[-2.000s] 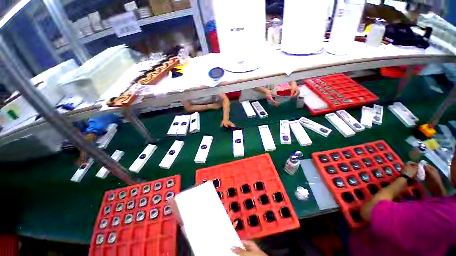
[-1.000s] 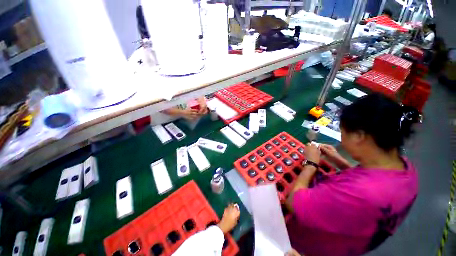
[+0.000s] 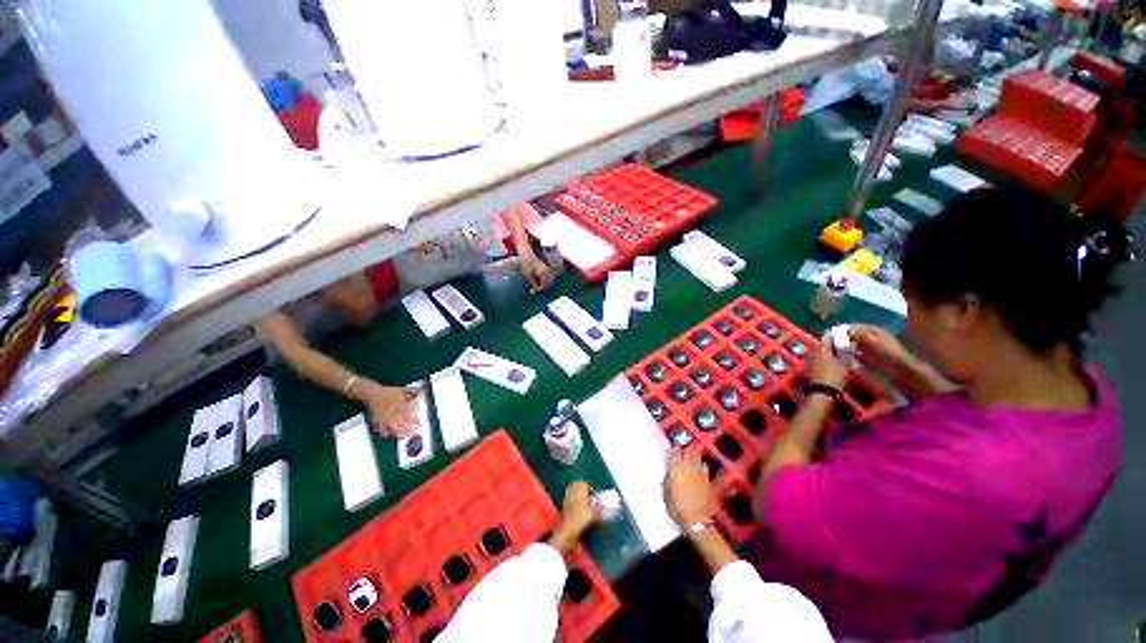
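Observation:
A white sheet lies between two red trays on the green bench. My right hand is at its right edge, fingers on the sheet. My left hand, in a white sleeve, has a small white wad at its fingertips, left of the sheet. The near red tray holds several black watch heads in its front pockets; one looks silver. My left sleeve covers part of this tray. The right red tray holds watch heads in many pockets.
A small bottle stands above the near tray. A person in a pink top works close on my right. Another person's hand reaches among white boxes. A raised shelf and post cross the bench.
The white sheet has come down from in front of me onto the bench between the trays. My left hand has moved slightly up. Another person's arm has reached in at the boxes.

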